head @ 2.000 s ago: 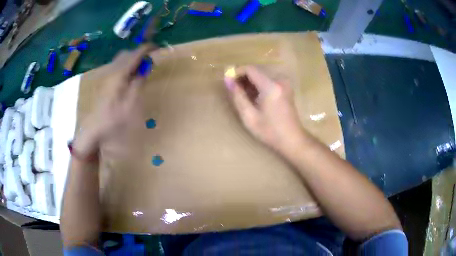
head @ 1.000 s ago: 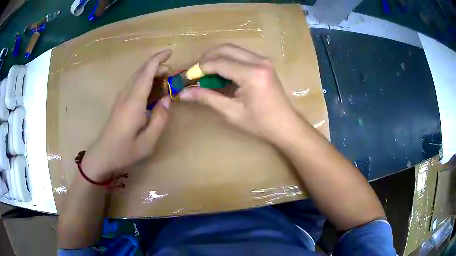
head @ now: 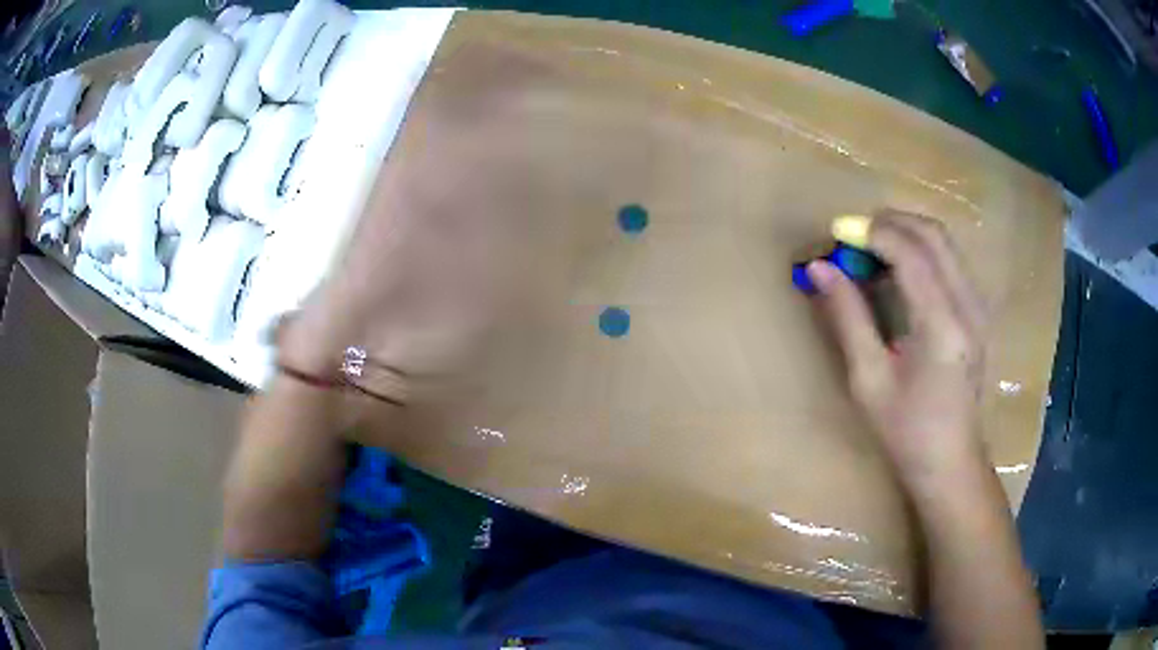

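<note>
My right hand is at the right of the cardboard sheet. Its thumb and a finger with a pale yellow finger cot pinch a blue battery with a blue-green part beside it. The rest of the held set is hidden in the hand. My left hand is strongly blurred over the left part of the cardboard, beside the white surface. Its fingers cannot be made out, and I see no part in it. White housings lie in rows at the upper left.
Two blue-green dots are on the middle of the cardboard. Battery sets lie on the green bench beyond it. An open carton is at the lower left. A dark mat is at the right.
The view has turned left, showing more housings. My hands have moved apart; the blue battery set stays in my right hand. My left hand has let go and is near the housings.
</note>
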